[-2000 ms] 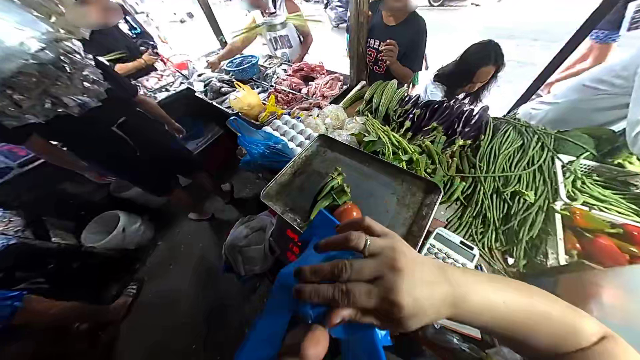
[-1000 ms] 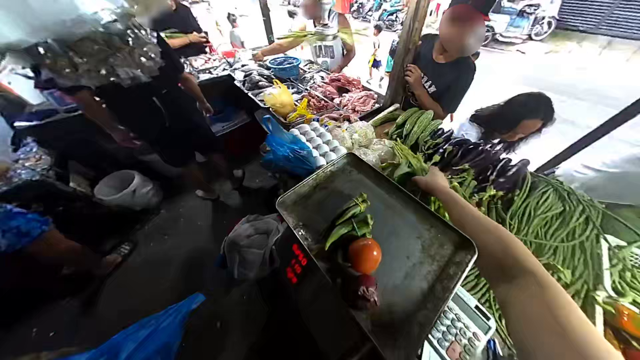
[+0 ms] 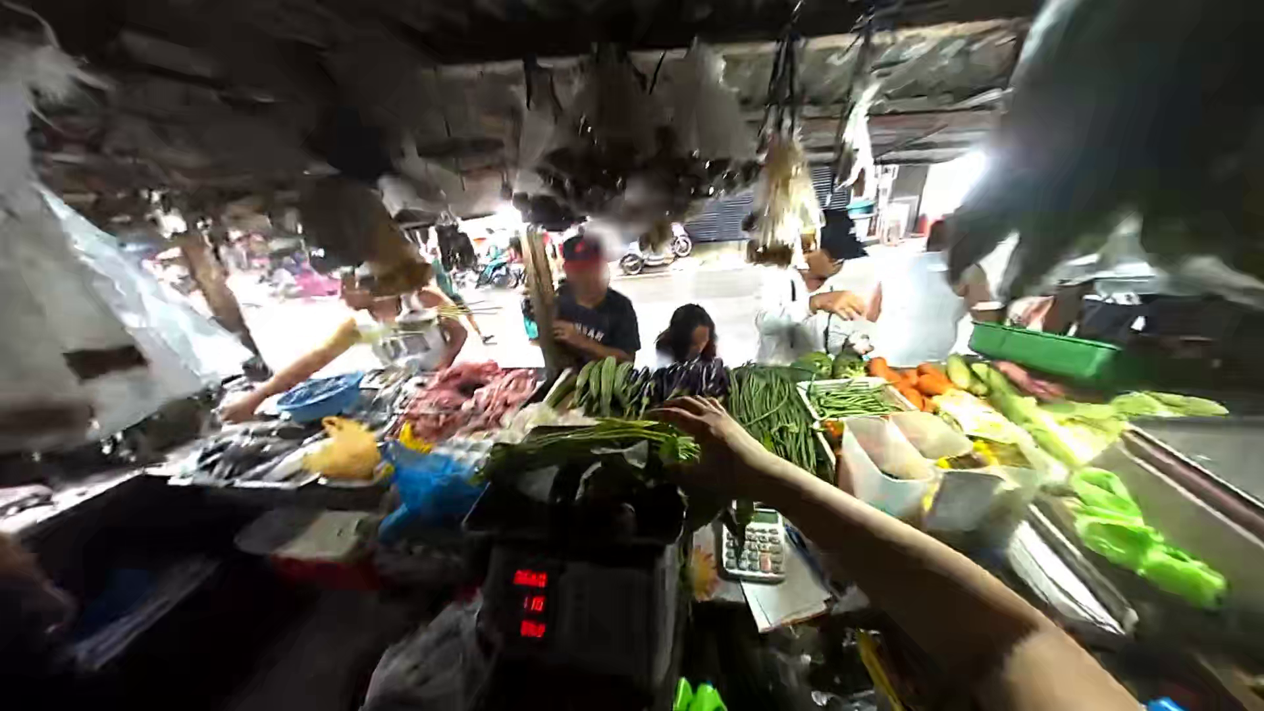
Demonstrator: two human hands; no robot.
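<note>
My right hand reaches in from the right, over the right edge of the weighing scale's pan, beside a bunch of leafy green stalks. The blur hides whether its fingers grip the greens. The stalks lie across the top of the dark pan, above the scale with its lit red digits. Behind my hand are eggplants and long green beans. A calculator sits below my forearm. My left hand is not in view.
Left of the scale are a blue plastic bag, a yellow bag, raw meat and a blue basin. Carrots and a green tray are at right. Bags hang overhead; several people stand beyond the stall.
The view has tilted up strongly. Leafy stalks now lie over the pan, where okra, a tomato and an onion showed before. My right hand has come back from the vegetable pile to the pan's edge.
</note>
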